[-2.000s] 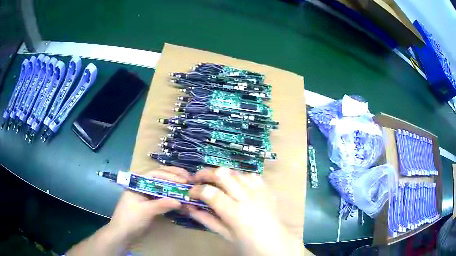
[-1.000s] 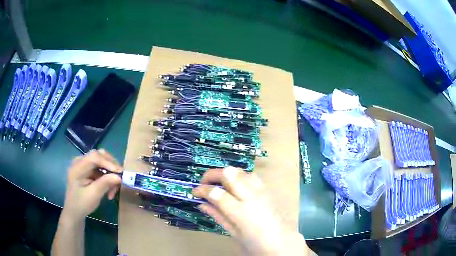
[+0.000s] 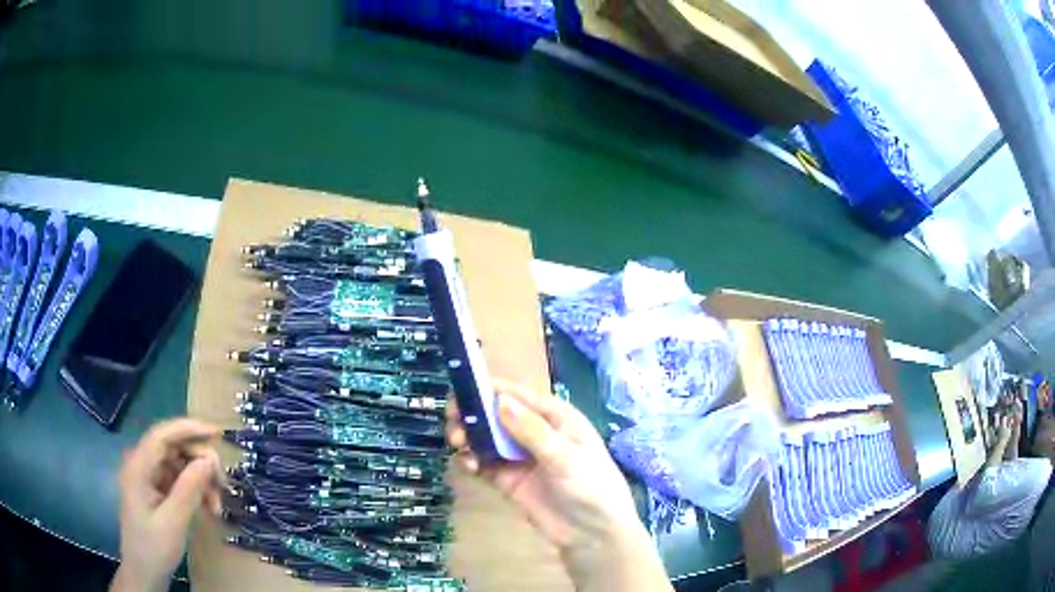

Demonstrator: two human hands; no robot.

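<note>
My right hand (image 3: 538, 463) holds the lower end of a housing (image 3: 459, 341) upright above the cardboard sheet (image 3: 500, 278). The housing shows a pale side and a dark long face, and a black tip with a metal end points up and away. My left hand (image 3: 174, 491) is at the cardboard's left edge with fingers curled, apart from the housing; no thing shows clearly in it. Green circuit board assemblies (image 3: 370, 384) with dark wires lie in rows on the cardboard, tips to the left.
A black smartphone (image 3: 130, 330) and filled housings (image 3: 52, 289) lie left. Clear plastic bags (image 3: 671, 359) and a brown tray (image 3: 758, 534) with two rows of pale shells stand right. Blue bins (image 3: 862, 162) and cartons (image 3: 740, 52) are beyond. Another person's sleeve (image 3: 993, 509) shows far right.
The view has swung right. My left hand has let go of the housing's tip. My right hand has raised and turned the housing from level to upright.
</note>
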